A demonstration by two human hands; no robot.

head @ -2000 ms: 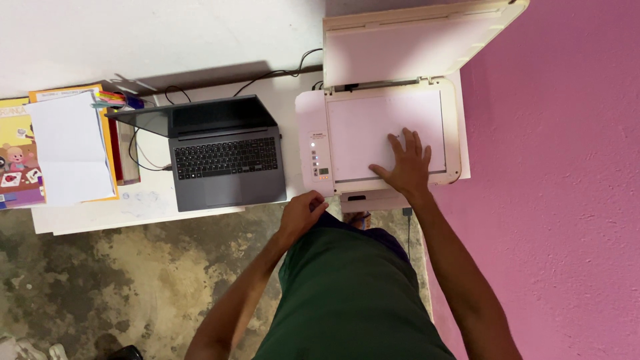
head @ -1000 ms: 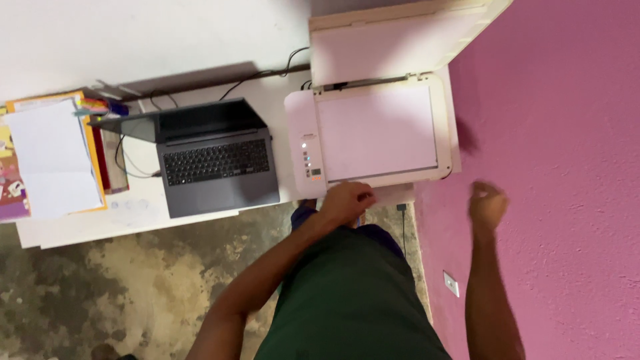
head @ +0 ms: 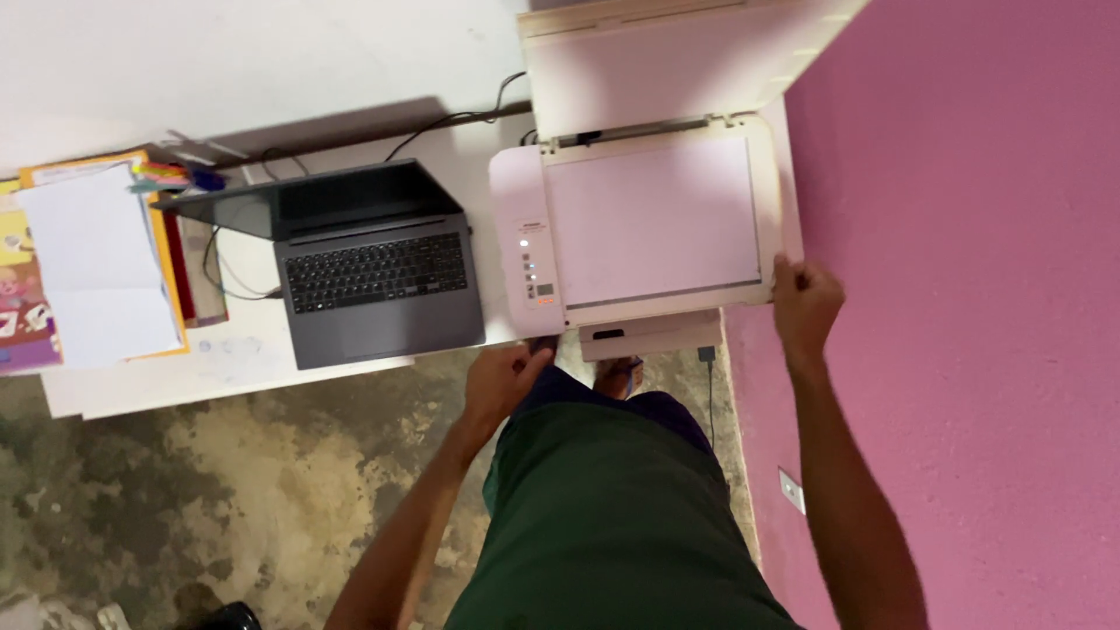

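A white flatbed printer-scanner (head: 527,302) stands on the white table with its lid (head: 647,79) raised. A white sheet of paper (head: 652,219) lies over most of the scanner glass, a dark strip of glass showing along its near and right edges. My right hand (head: 807,302) is at the scanner's front right corner, fingers curled; whether it grips the edge cannot be told. My left hand (head: 506,381) is just below the front left corner of the scanner, by the table edge, fingers curled; what is between them does not show. The control panel (head: 535,267) has lit indicators.
An open grey laptop (head: 372,297) stands left of the scanner, cables behind it. Papers (head: 96,262) on folders and books lie at the far left, beside several pens. A pink wall (head: 962,219) bounds the right side. The scanner's output tray (head: 652,337) juts past the table edge.
My right hand lay flat on the sheet two seconds ago, then lifted off to the right, and is now at the scanner's corner. My left hand has moved left from the scanner's front.
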